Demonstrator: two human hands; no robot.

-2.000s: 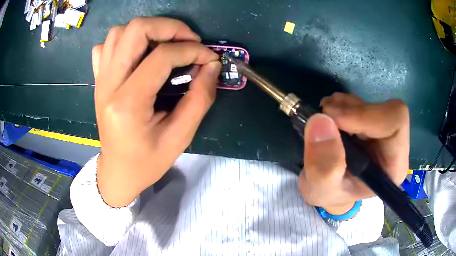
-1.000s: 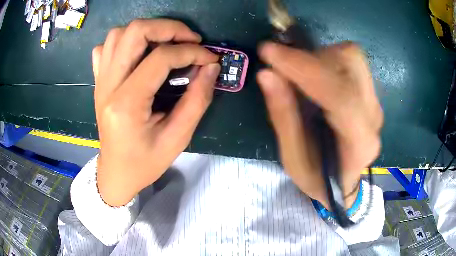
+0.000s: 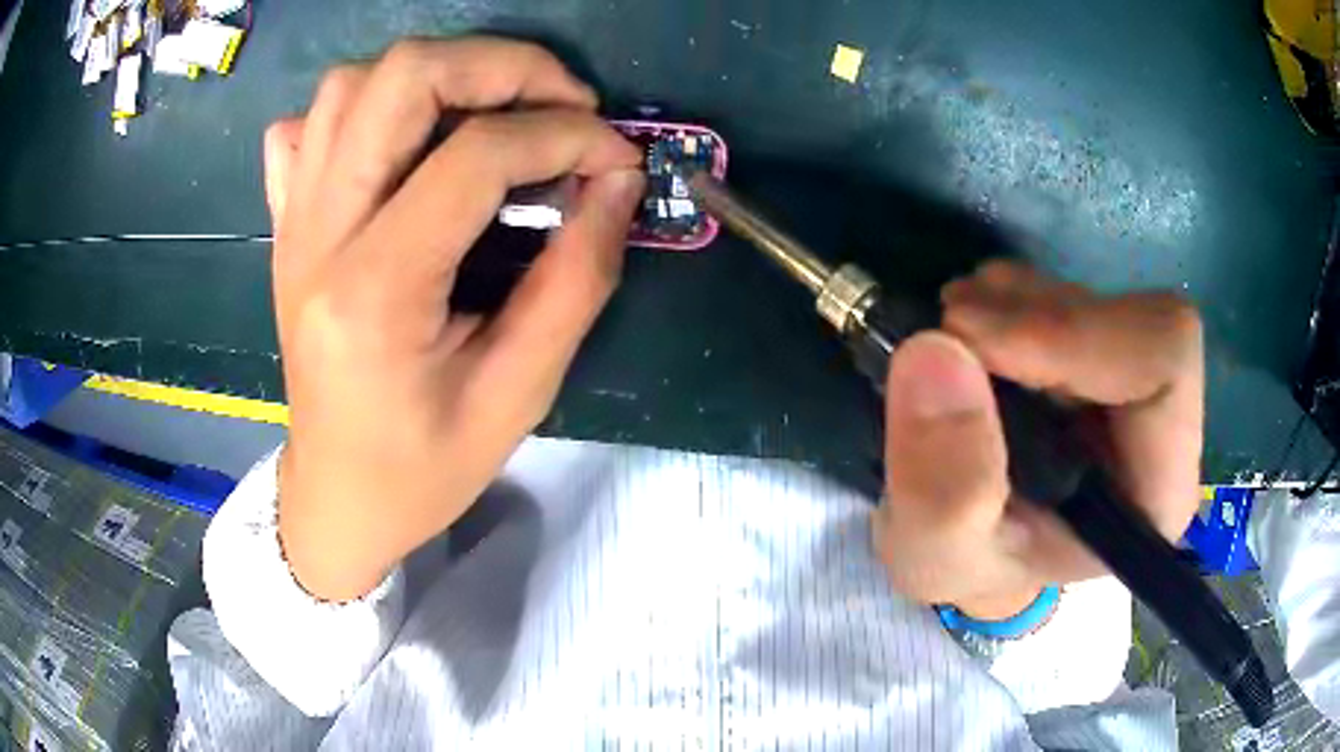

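The pink watch housing (image 3: 719,191) lies on the green mat, its right end showing the dark circuit board (image 3: 679,188). My left hand (image 3: 441,279) covers the housing's left part, thumb and index fingertips pinched at the board's left edge; the thing between them is too small to tell, perhaps battery leads. A small white patch shows under that hand. My right hand (image 3: 1029,426) holds the black soldering iron (image 3: 845,298) like a pen, its tip over the board's upper part. Whether the tip touches is unclear.
A pile of silver-white battery cells (image 3: 191,49) lies at the upper left of the mat. A small yellow square (image 3: 847,62) lies above right of the housing. A yellow object (image 3: 1305,59) is cut off at the upper right. A blue wrist strap (image 3: 1002,614) is on my right wrist.
My right hand moved away blurred with the iron one second ago and is now back, the tip over the board. My left hand stays in nearly the same place.
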